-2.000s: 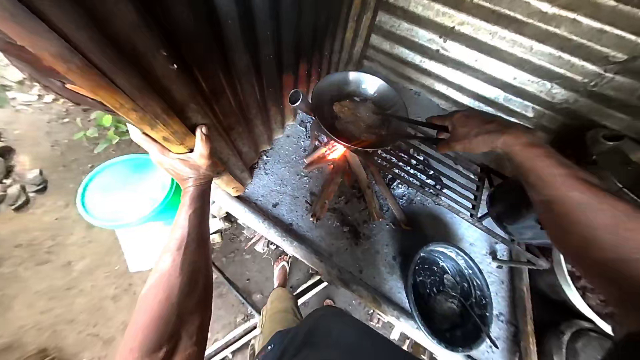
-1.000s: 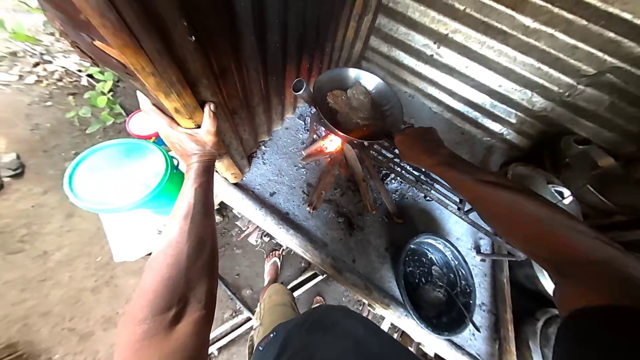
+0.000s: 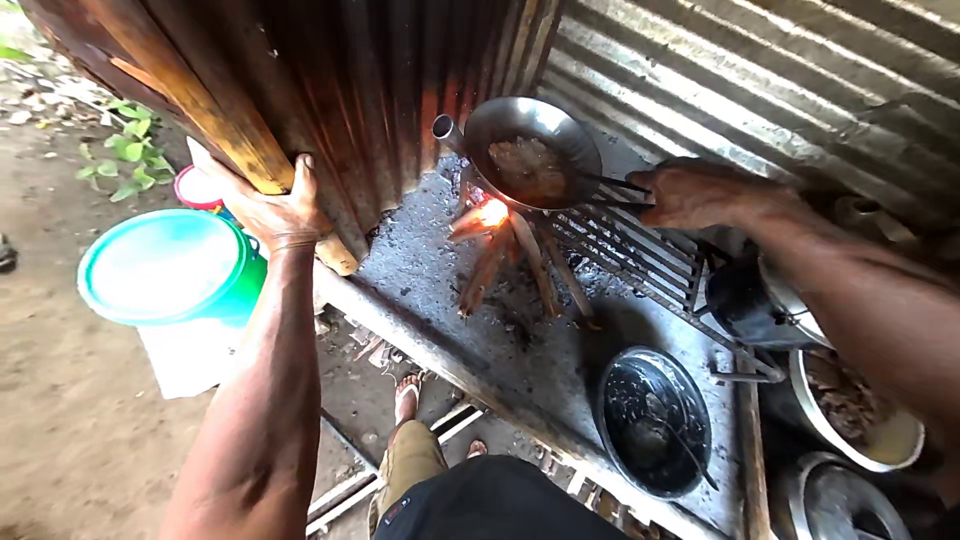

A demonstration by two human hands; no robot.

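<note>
My left hand grips a wooden post beside the rusty corrugated metal sheet. At the upper right of centre, my right hand is closed on dark metal tongs or a similar two-armed tool, whose arms reach to the wok's rim. The metal wok holds a browned piece of food in oil; its hollow handle points left. Beneath it a wood fire burns with several sticks fanned toward me. A metal grate lies right of the fire.
A dark basin with a utensil stands on the ashy hearth. At right are a black pot, a bowl of food and a lidded pot. A green lidded bucket stands at left. Corrugated metal walls the back.
My right hand moved from beside the wok in over its right rim, then back out to the right. The food shows nearer the wok's middle than one second ago. My left hand stays on the post.
</note>
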